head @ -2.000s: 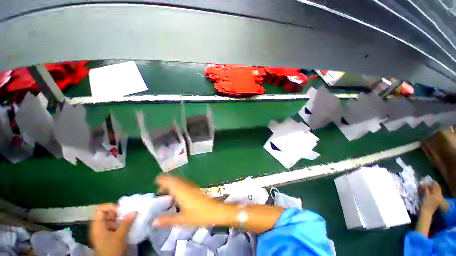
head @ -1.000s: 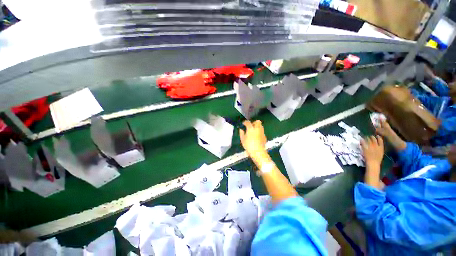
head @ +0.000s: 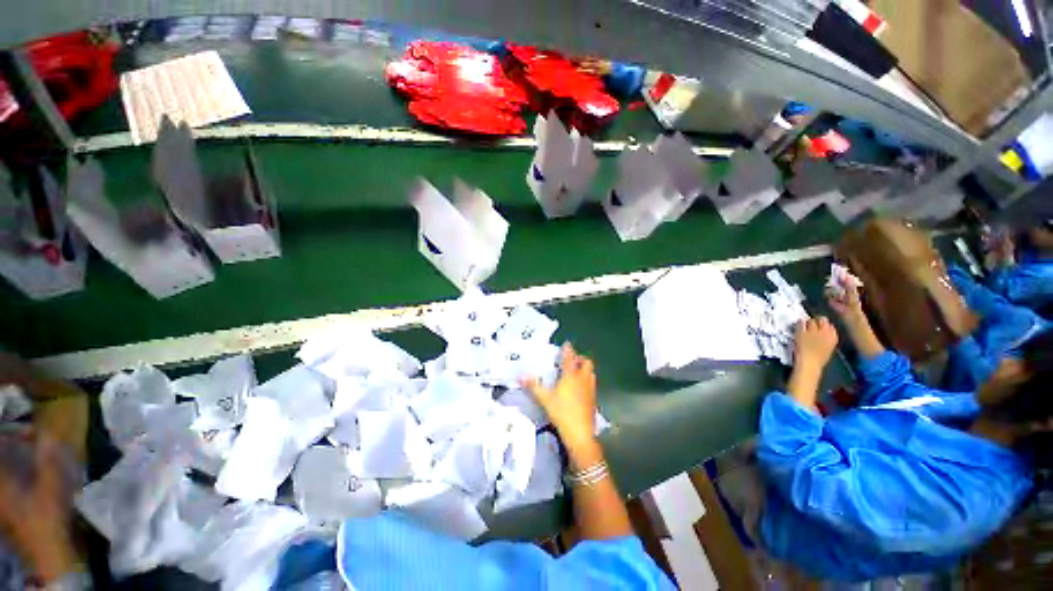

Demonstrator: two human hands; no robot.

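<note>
White crumpled packets (head: pixel 381 433) lie in a wide loose heap on the near bench. My right hand (head: pixel 569 398) is at the heap's right edge, fingers apart, with no packet visible in it. My left hand (head: pixel 40 496) is blurred at the far left edge, in front of a brown carton (head: pixel 67 421); whether it holds anything is unclear. An open white box (head: pixel 462 237) stands on the green belt (head: pixel 346 248) beyond the heap. More open boxes stand to its left and right.
A white block (head: pixel 696 323) and small white pieces (head: pixel 768 318) lie right of my hand. A neighbouring worker in blue (head: pixel 889 473) handles the pieces. A large brown carton (head: pixel 895 289) stands beyond. Red pieces (head: pixel 462 90) and a white sheet (head: pixel 185 92) lie past the far rail (head: pixel 335 134).
My right hand has come back from the boxes on the belt to the packet heap. My left hand has come into view at the far left. The view has shifted, showing more of the heap.
</note>
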